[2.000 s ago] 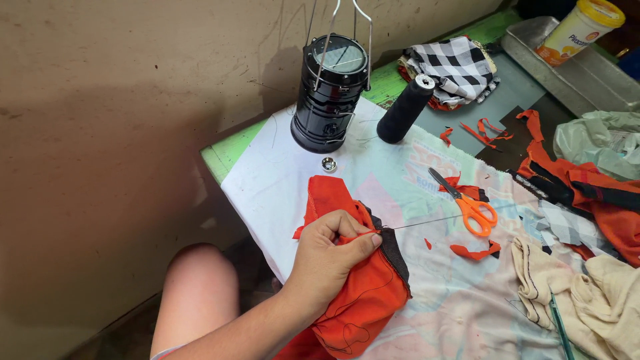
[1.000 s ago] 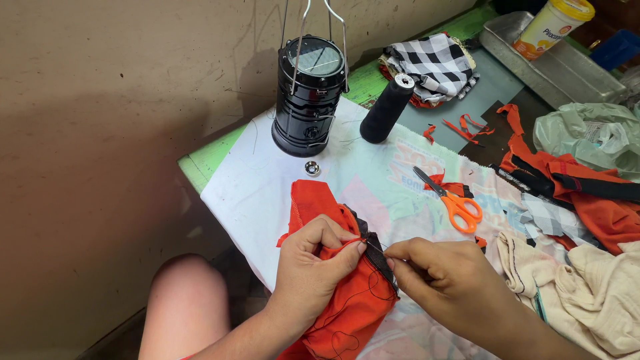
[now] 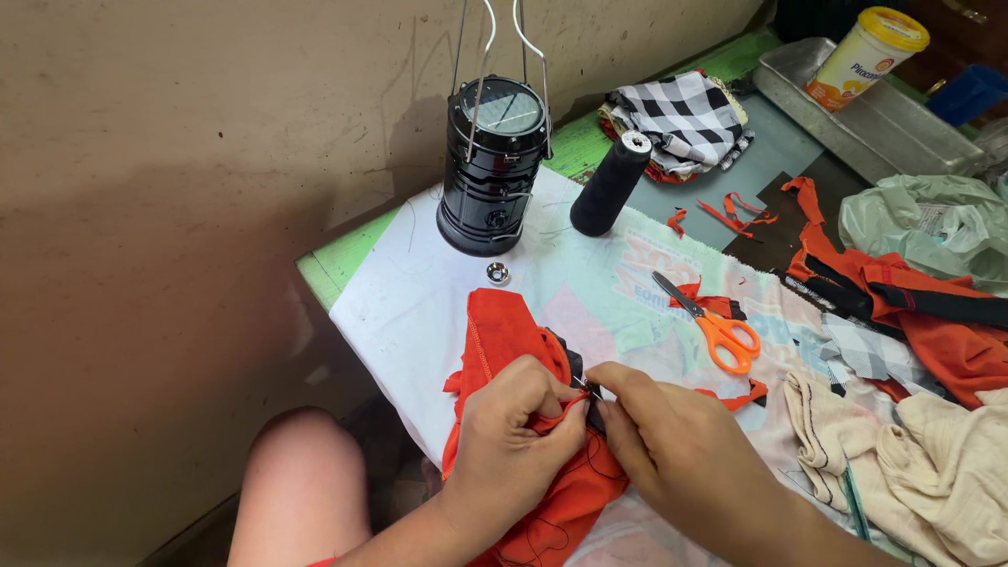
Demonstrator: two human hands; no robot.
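My left hand pinches the edge of an orange-red cloth with a black band. At that edge my right hand holds a thin sewing needle between thumb and forefinger, its tip near my left fingertips. Loose black thread curls over the lower cloth. Orange-handled scissors lie to the right, on the printed white cloth. Farther back stand a black thread cone and a black camping lantern, with a small round metal piece before the lantern.
A folded checked cloth lies at the back, near a metal tray holding a yellow-lidded tub. Orange and black fabric, a plastic bag and beige cloth lie at right. A wall borders the green table.
My right hand, out of view two seconds ago, came in at the cloth edge and is still there. The taut thread seen running right from the cloth no longer shows. My left hand keeps its pinch.
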